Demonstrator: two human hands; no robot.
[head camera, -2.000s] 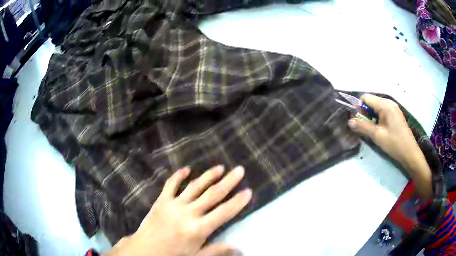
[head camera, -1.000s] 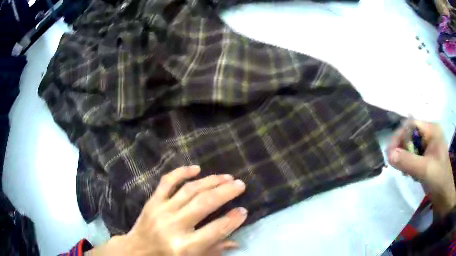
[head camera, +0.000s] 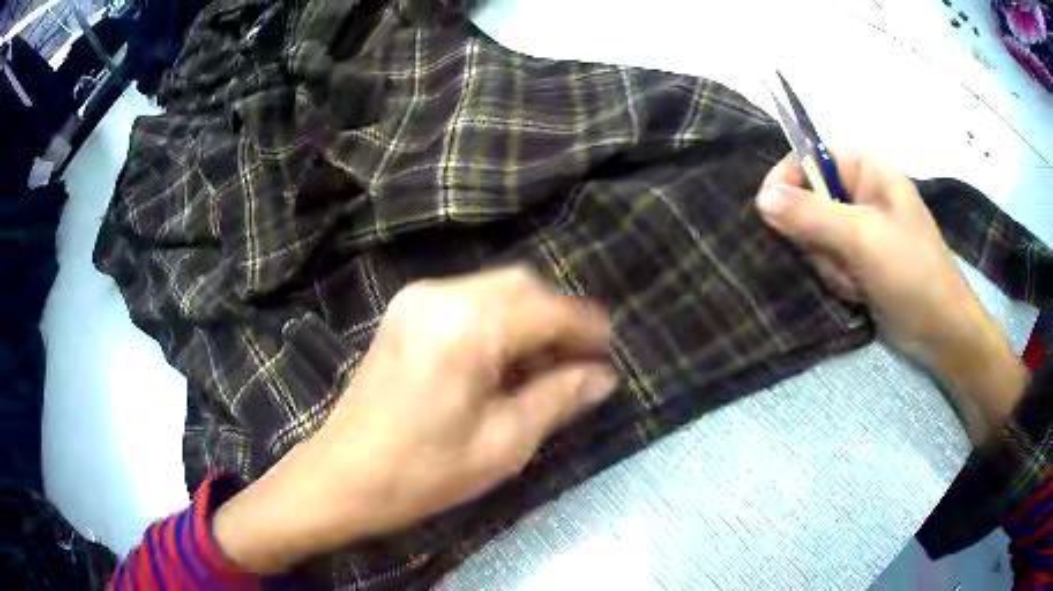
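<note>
The dark plaid garment (head camera: 681, 254) lies spread and creased in front of me, with cream and yellow check lines. My left hand (head camera: 450, 398) is over its lower middle, fingers curled towards the thumb and slightly blurred; I cannot tell whether it pinches the cloth. My right hand (head camera: 883, 248) is at the garment's right end and holds the thread snips (head camera: 807, 144). The two pointed blades stick up past the fingers, a little apart, with part of the blue handle showing. Whether this hand also grips the cloth edge is hidden.
The white table (head camera: 762, 462) has a curved edge. A narrow plaid strip (head camera: 987, 231) lies beyond my right wrist. Tiny dark specks are at the upper right, near a floral cloth (head camera: 1025, 40). Dark cloth (head camera: 29, 335) is at the far left.
My left hand has lifted from lying flat and curled its fingers. My right hand has moved out right, then back up and left to the garment's end, with the snip blades now pointing up.
</note>
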